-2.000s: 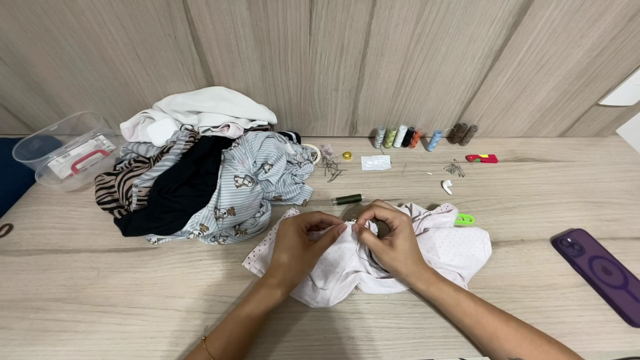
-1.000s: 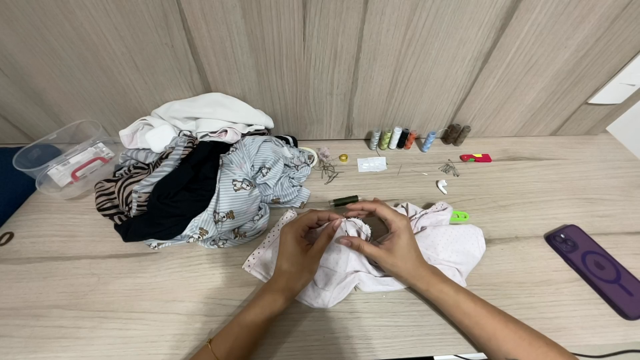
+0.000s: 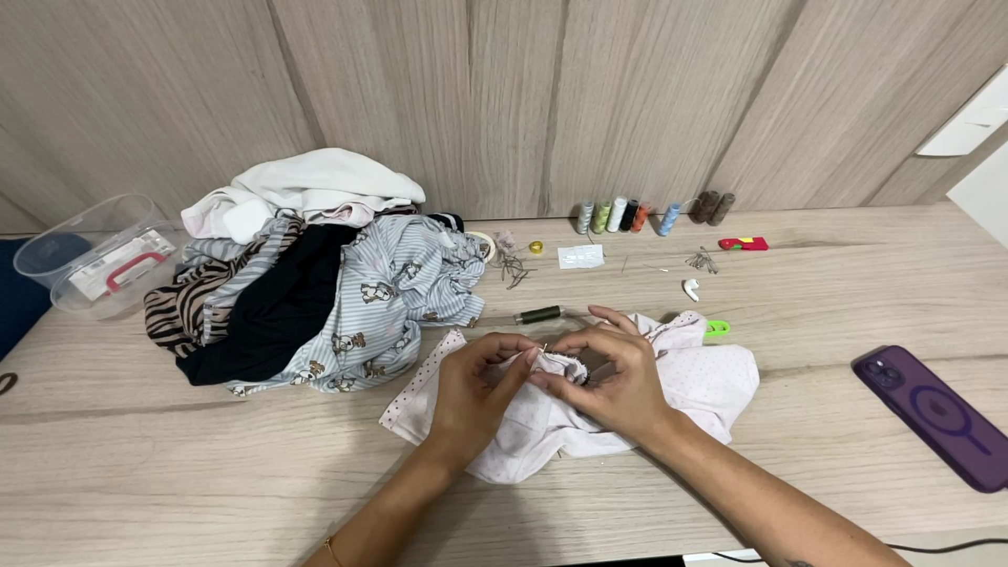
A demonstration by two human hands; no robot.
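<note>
A pale pink dotted cloth garment (image 3: 535,441) lies bunched on the wooden table under both hands. My left hand (image 3: 480,394) pinches a gathered edge of it between thumb and forefinger. On the right side of the same fold, my right hand (image 3: 610,378) grips the fabric with thumb and forefinger, its other fingers raised. Something small, thin and light-coloured sticks up between the fingertips; whether it is a needle I cannot tell. A spool of dark green thread (image 3: 540,315) lies just behind the hands. A bright green plastic pin-like item (image 3: 717,328) lies at the garment's right back edge.
Piled clothes (image 3: 378,299) and a clear plastic box (image 3: 87,256) occupy the left. Several thread spools (image 3: 617,214) stand along the back panel. Nearer are safety pins (image 3: 702,261), a red and yellow item (image 3: 743,244) and a white earbud (image 3: 691,290). A purple phone (image 3: 937,413) lies right.
The fingers have shifted slightly on the gathered fabric, and my right hand's outer fingers are now more raised and spread. Both hands stay on the garment.
</note>
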